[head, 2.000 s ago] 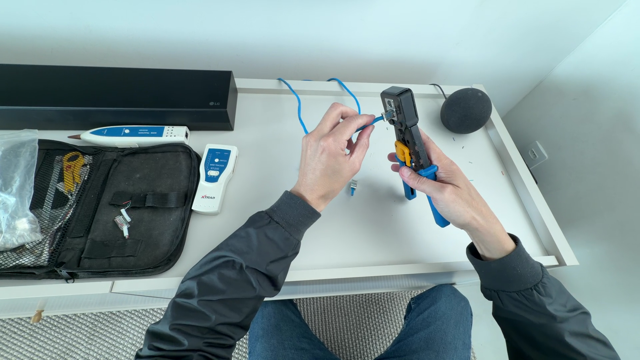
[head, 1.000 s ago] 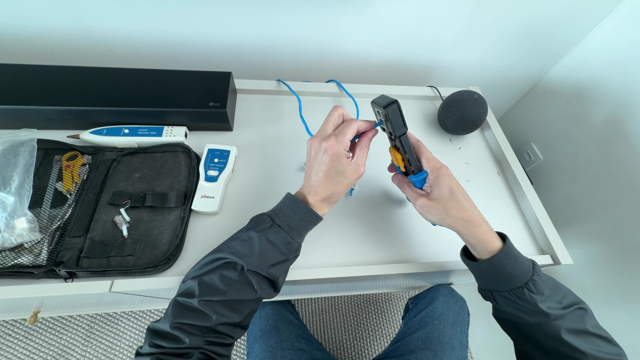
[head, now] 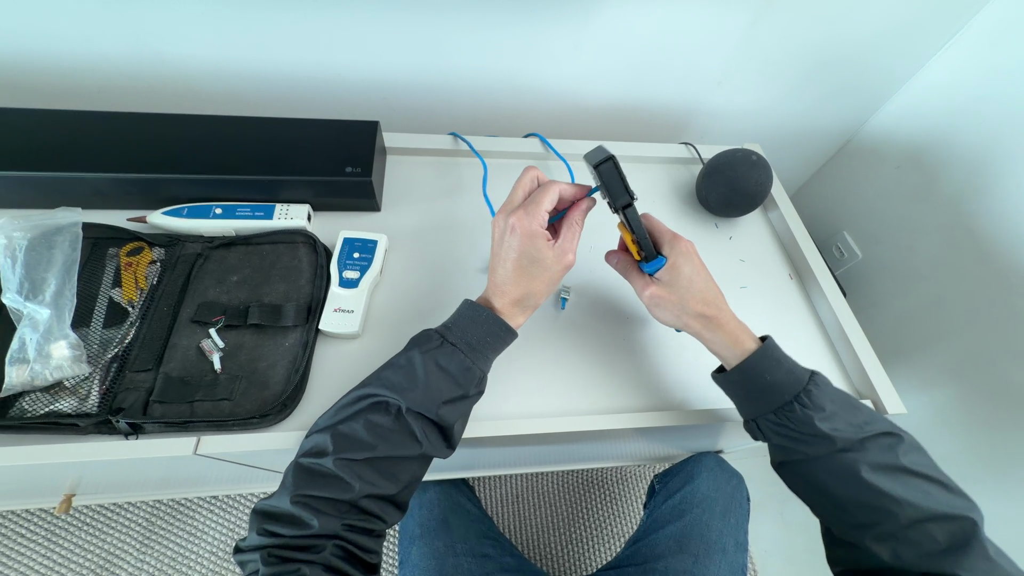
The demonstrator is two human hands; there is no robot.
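Note:
Pinched between the thumb and fingers of my left hand is a blue network cable, its end at the head of a crimping tool. My right hand is closed around the tool's blue handles, with its black head up and a yellow part near the grip. Whether the cable end sits inside the tool's jaws cannot be told. Below my left hand, a small connector with a blue part lies on the white table top.
At the left lie an open black tool case, a clear plastic bag, a wire tracker and a probe-shaped tester. Behind them stands a black soundbar. A round dark speaker sits at the back right, near small scraps and the raised table rim.
The crimping tool has turned in my right hand, and its handles, spread apart two seconds ago, are now gathered in the grip. The cable end stays at its head.

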